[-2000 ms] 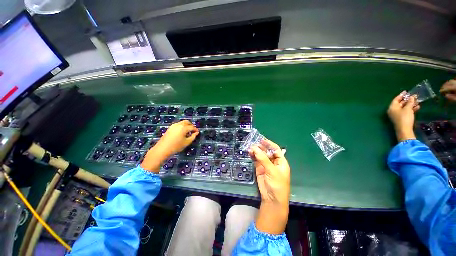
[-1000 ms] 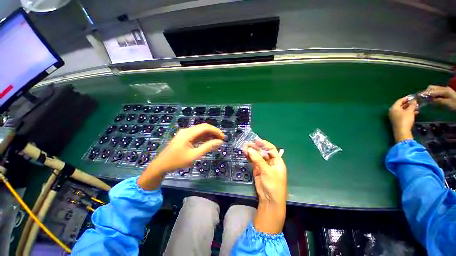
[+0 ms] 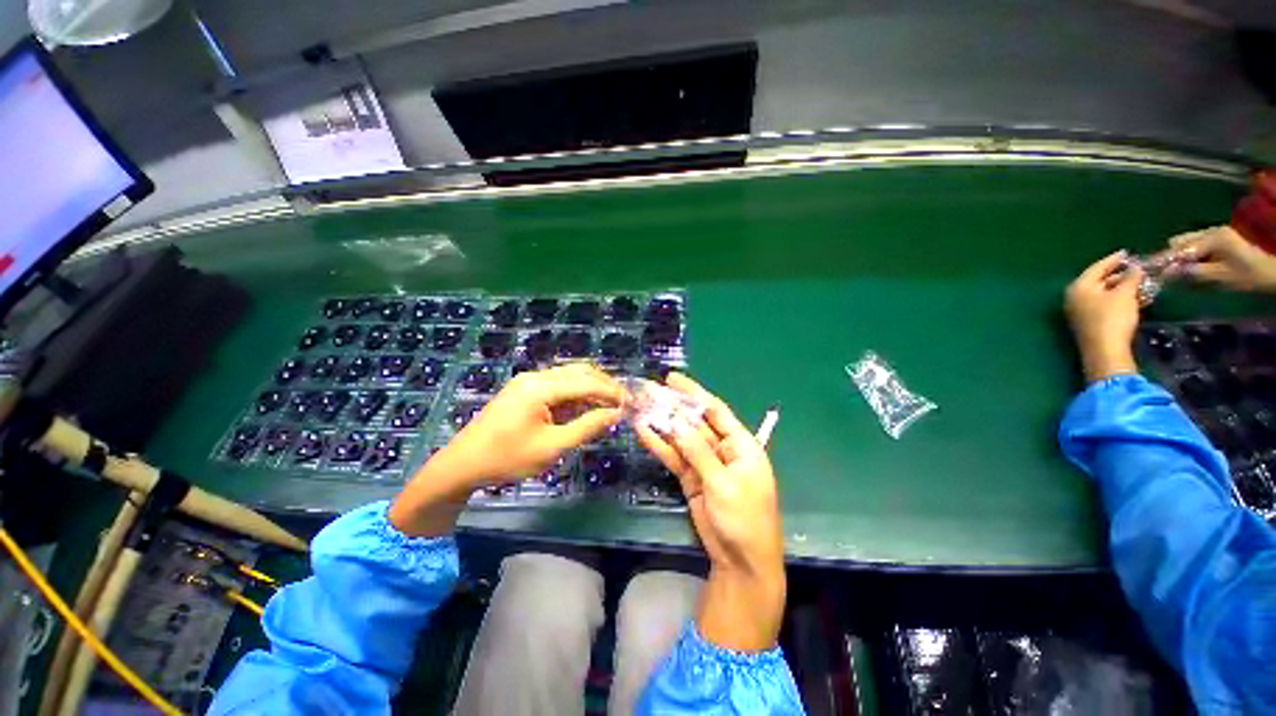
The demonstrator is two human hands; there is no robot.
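Observation:
My right hand (image 3: 721, 483) holds a small clear bag of parts (image 3: 661, 409) above the right tray, with a thin white stick (image 3: 767, 424) poking out beside its fingers. My left hand (image 3: 525, 427) has its thumb and fingertips at the left edge of the bag; whether they pinch the bag or a loose part is too small to tell. Below lie two clear trays of black components, the left tray (image 3: 336, 385) in full view and the right tray (image 3: 581, 325) partly hidden by my hands.
A second bag of parts (image 3: 890, 393) lies right of the trays. A flat clear film (image 3: 406, 252) lies behind them. At right, a coworker's blue sleeve (image 3: 1161, 490) reaches over another tray (image 3: 1215, 385). A monitor (image 3: 63, 168) stands at left.
My left hand has moved from over the tray up and right to the bag. My right hand has turned and shifted slightly left with the bag. The coworker's hands have come together.

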